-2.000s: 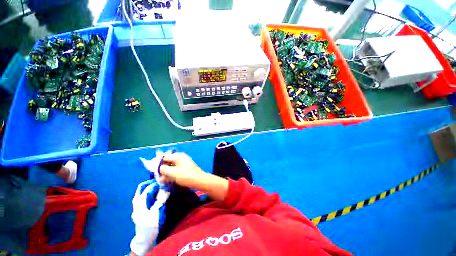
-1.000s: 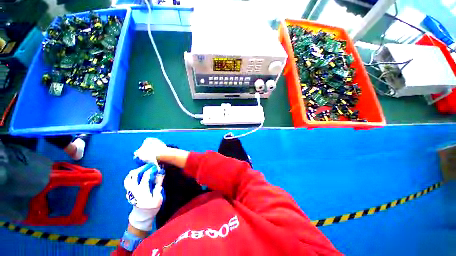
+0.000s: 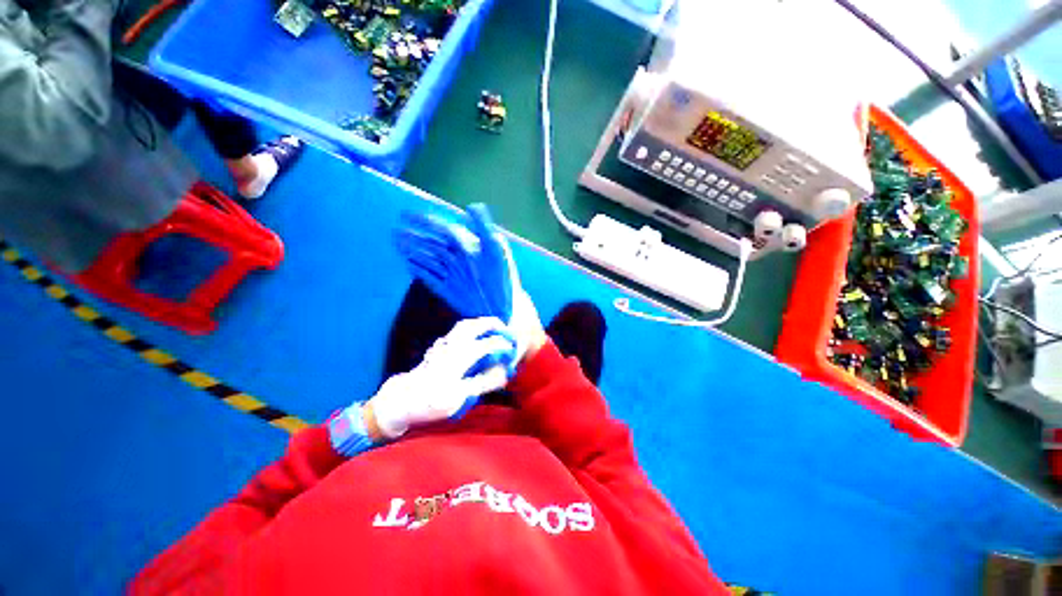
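Both my hands are over my lap in white gloves with blue palms. My right hand [image 3: 472, 265] is raised, its blue palm side showing and its fingers extended, with nothing seen in it. My left hand [image 3: 448, 370] is just below, its fingers curled around the cuff area of the right glove [image 3: 523, 312]. The left fingertips overlap the right glove, so their exact hold is partly hidden. A pale blue band is on my left wrist.
The green-matted bench holds a blue bin [image 3: 270, 87] of boards, a lone circuit board [image 3: 490, 111], a test instrument [image 3: 745, 151], a power strip [image 3: 655, 263] and an orange-red bin [image 3: 812, 305]. A person [image 3: 87, 151] and red stool [image 3: 192, 259] are left.
The view has turned, so the bench now slants down to the right. My right hand, bare at first and then gloved, is now extended; my left hand has moved to its cuff.
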